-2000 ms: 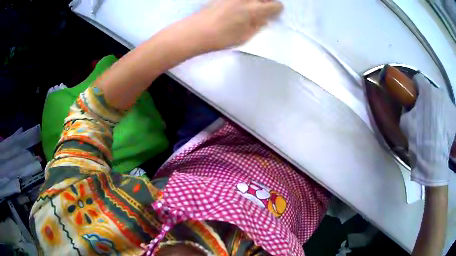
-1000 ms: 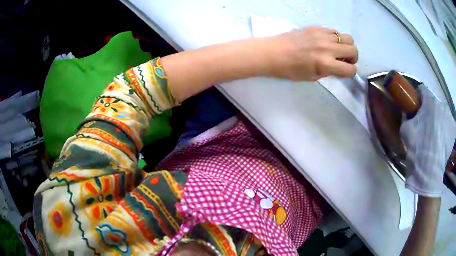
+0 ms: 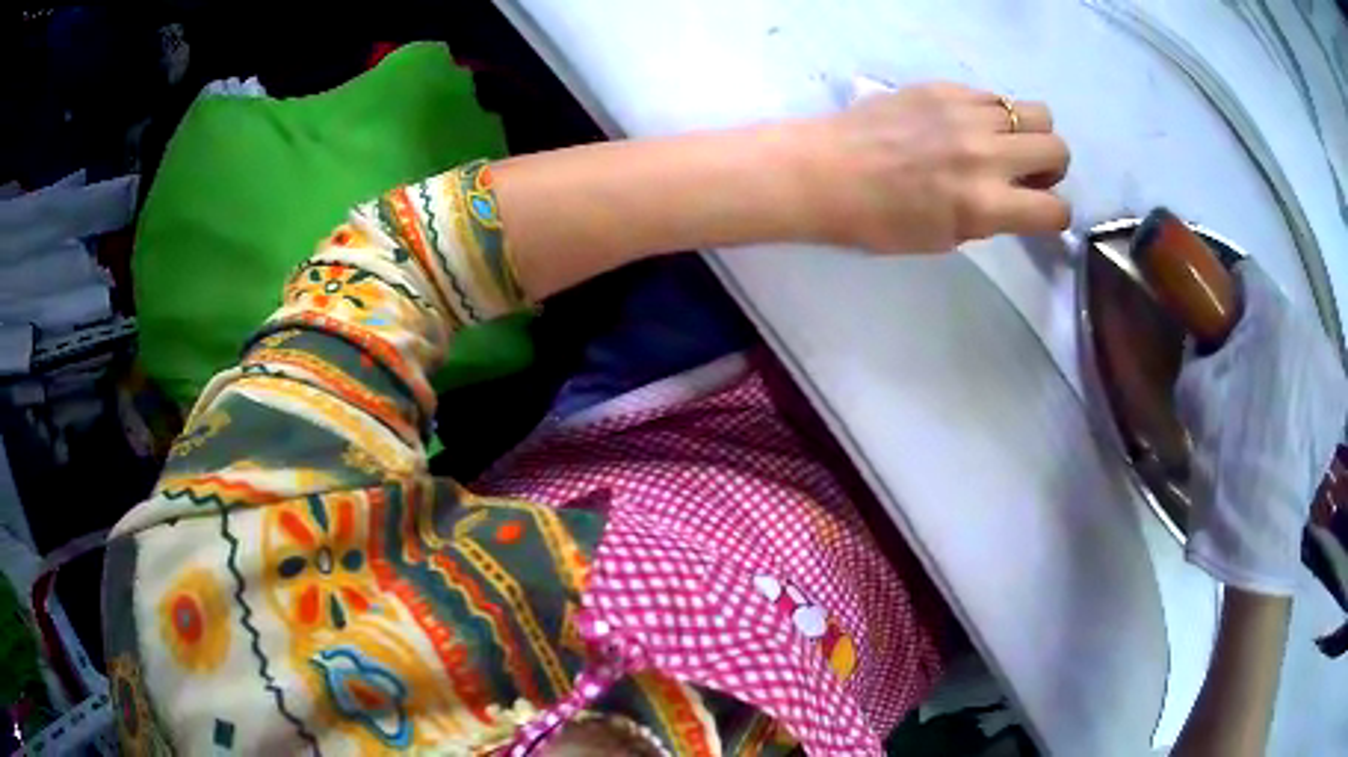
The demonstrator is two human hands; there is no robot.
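A curved white band (image 3: 1020, 281) lies on the white padded table (image 3: 946, 444). It passes under the iron (image 3: 1135, 362), and its tail shows below the iron near my right wrist. My right hand (image 3: 1257, 429), in a white glove, holds the iron beside its brown handle; its fingers are partly hidden. The iron's pointed end faces up and left. My bare left hand (image 3: 946, 170), with a ring, pinches the band's edge just left of the iron's tip. The fingertips hide the pinched part.
Thin curved white layers (image 3: 1283, 148) lie along the table's far side. A bright green cloth (image 3: 296, 207) is heaped left of the table. Pale pieces (image 3: 59, 266) lie at the far left. The table's near edge runs beside the pink checked apron (image 3: 739, 518).
My left hand has come from the upper middle, along the band, to near the iron's tip. The iron has stayed nearly in place on the band. The table's near edge appears farther right.
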